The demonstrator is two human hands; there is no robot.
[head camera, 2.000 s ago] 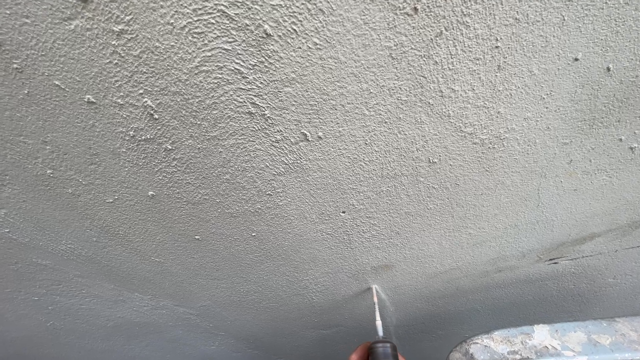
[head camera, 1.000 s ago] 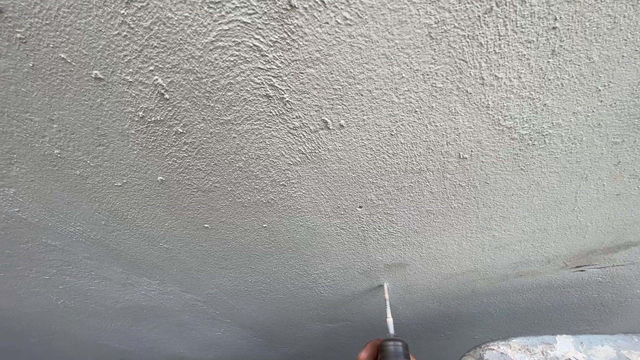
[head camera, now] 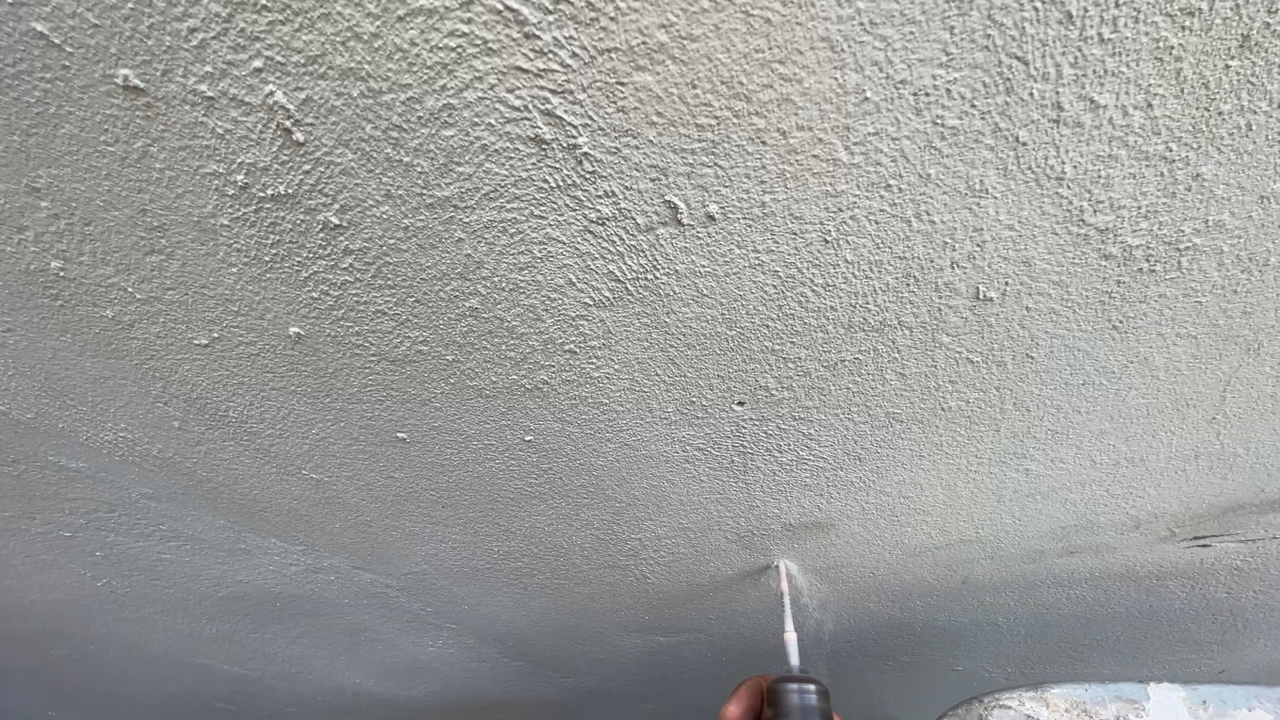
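Observation:
A drill bit (head camera: 787, 612), pale with dust, points up with its tip against a rough grey plastered surface (head camera: 620, 350). White dust falls beside the tip. Under the bit is the dark chuck (head camera: 798, 697) of a power drill, whose body lies below the view. The fingers of one hand (head camera: 745, 700) show on both sides of the chuck at the bottom edge; whether this is my left or my right hand cannot be told. The other hand is out of sight.
A worn, pale blue object with chipped white patches (head camera: 1100, 702) shows its curved edge at the bottom right. A dark crack (head camera: 1225, 540) runs along the plaster at the right. A small pit (head camera: 739, 405) lies above the bit.
The drill bit stays at the same spot on the plaster. More dust shows beside its tip now than one second ago.

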